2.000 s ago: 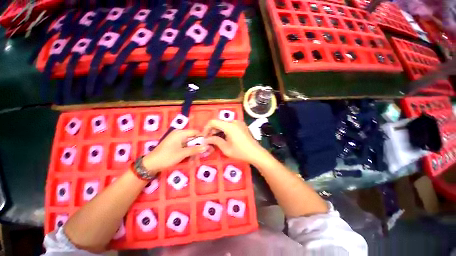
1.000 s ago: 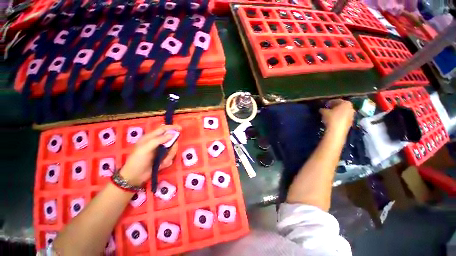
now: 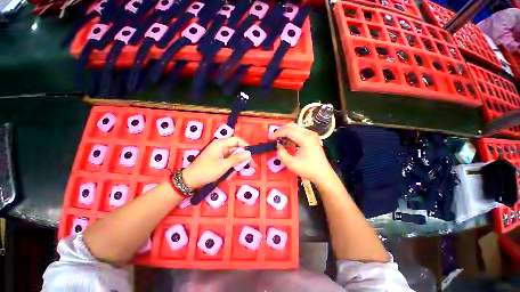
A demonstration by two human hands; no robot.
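My left hand (image 3: 215, 164) holds a pale pink watch head (image 3: 240, 156) between its fingers, with a dark strap half (image 3: 212, 187) running down to the left from it. My right hand (image 3: 301, 153) pinches a second dark strap half (image 3: 263, 147) that reaches to the watch head. Whether the two are joined is hidden by the fingers. The red-orange working tray (image 3: 179, 219) lies under my hands, with pale square watch heads in its pockets. Another watch head (image 3: 224, 132) in the top row has a dark strap (image 3: 235, 112) pointing up past the tray edge.
Stacked trays with strapped watches (image 3: 194, 32) stand behind. A silver pot (image 3: 323, 116) sits at the tray's upper right corner. The neat strap pile (image 3: 369, 165) and looser buckle strap pile (image 3: 429, 174) lie right. Trays of dark parts (image 3: 410, 81) are upper right.
My right hand has come back from the buckle strap pile to the watch head, now with a strap half. My left hand still holds the watch head and its lower strap. The view has shifted.
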